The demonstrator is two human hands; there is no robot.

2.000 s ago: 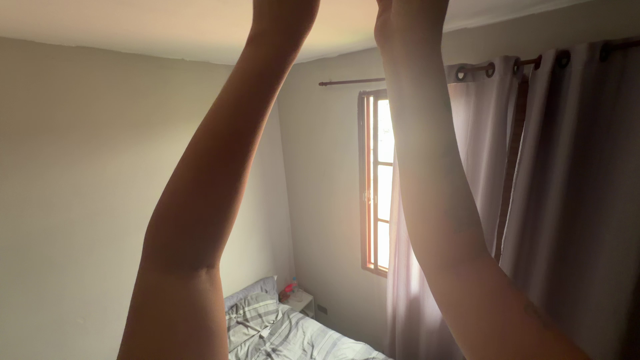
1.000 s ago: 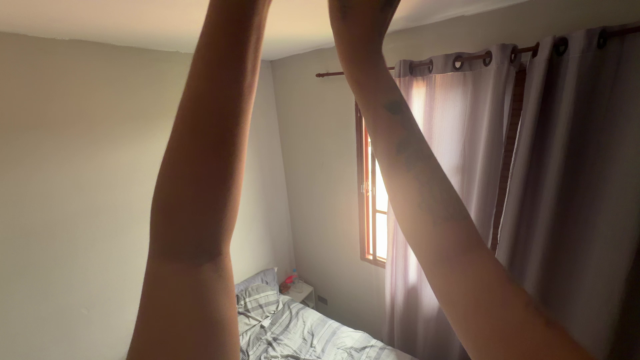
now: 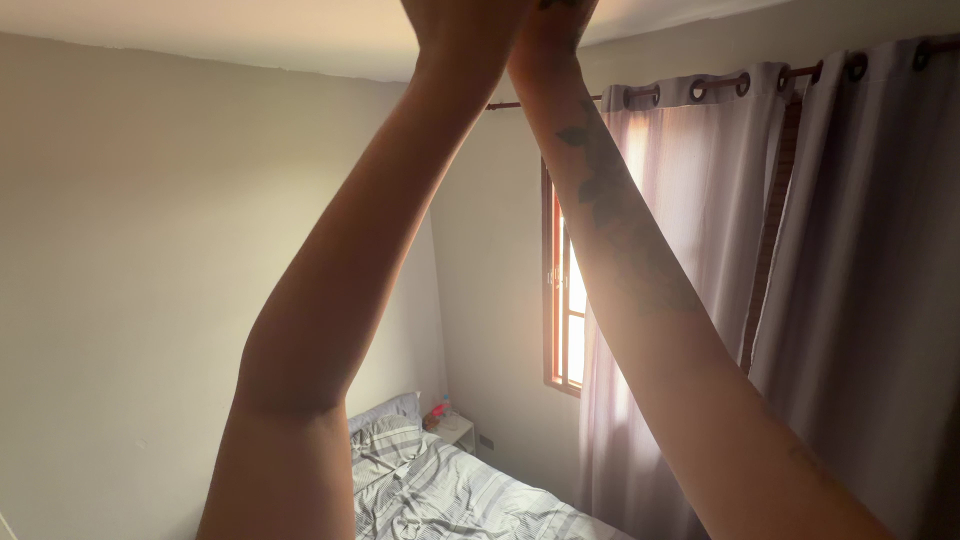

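Note:
Both of my arms reach up toward the white ceiling (image 3: 300, 30), bare to beyond the elbows. The lower part of my left hand (image 3: 469, 19) shows at the top edge, in front of or against the other wrist; its fingers are out of the frame. Beside it on the right is the lower part of my right hand (image 3: 559, 19), with a dark tattoo on it and more along the forearm. Whether the two hands touch, and whether they hold anything, cannot be seen.
Grey curtains (image 3: 682, 225) hang by rings from a dark curtain rod (image 3: 506, 106) at the right, partly over a wood-framed window (image 3: 551, 300). Below lies a bed with striped bedding (image 3: 457, 487) and pillows (image 3: 390, 439). A small white nightstand (image 3: 457, 431) with a pink item stands in the corner.
My forearms have come together at the wrists, the left one leaning right. Two seconds ago they were apart. The hands were at the top edge in the earlier frames as well.

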